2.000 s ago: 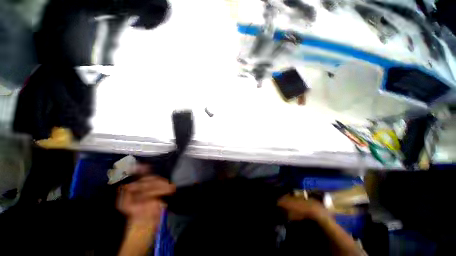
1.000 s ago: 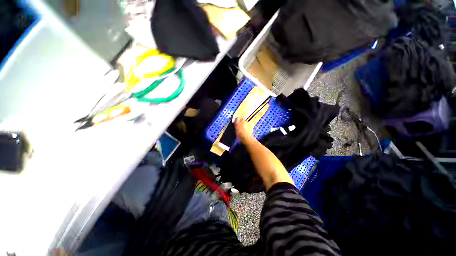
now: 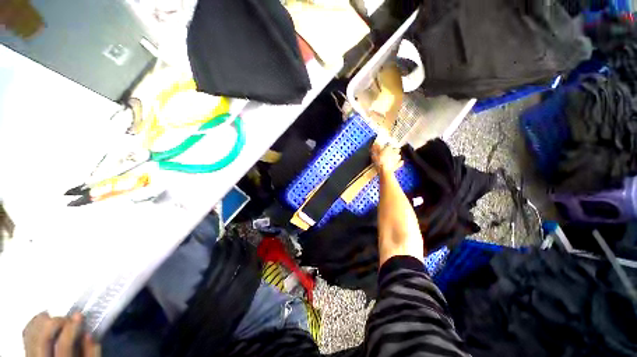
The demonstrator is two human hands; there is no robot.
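A black fabric strip [image 3: 335,188] lies lengthwise over tan cardboard [image 3: 302,220] on a blue perforated crate [image 3: 318,171] below the table. My right hand [image 3: 387,157] reaches down to the strip's upper end and appears to pinch it; the fingertips are small and partly unclear. A heap of black fabric [image 3: 447,174] lies beside it on the crate. My left hand [image 3: 59,338] rests with bent fingers on the table's front edge at the bottom left, cut off by the picture's edge, with nothing visible in it.
The white table [image 3: 140,230] bears green-handled scissors [image 3: 202,164], orange snips [image 3: 119,185] and a black fabric piece [image 3: 244,52]. A white basket [image 3: 447,122] stands beyond the crate. Black heaps [image 3: 552,293] and a purple container [image 3: 601,206] are at the right.
The view has turned from the machine to the crate at the right. Over the last second my right hand moved farther along the crate, and more of the strip shows. My left hand has come into fuller view.
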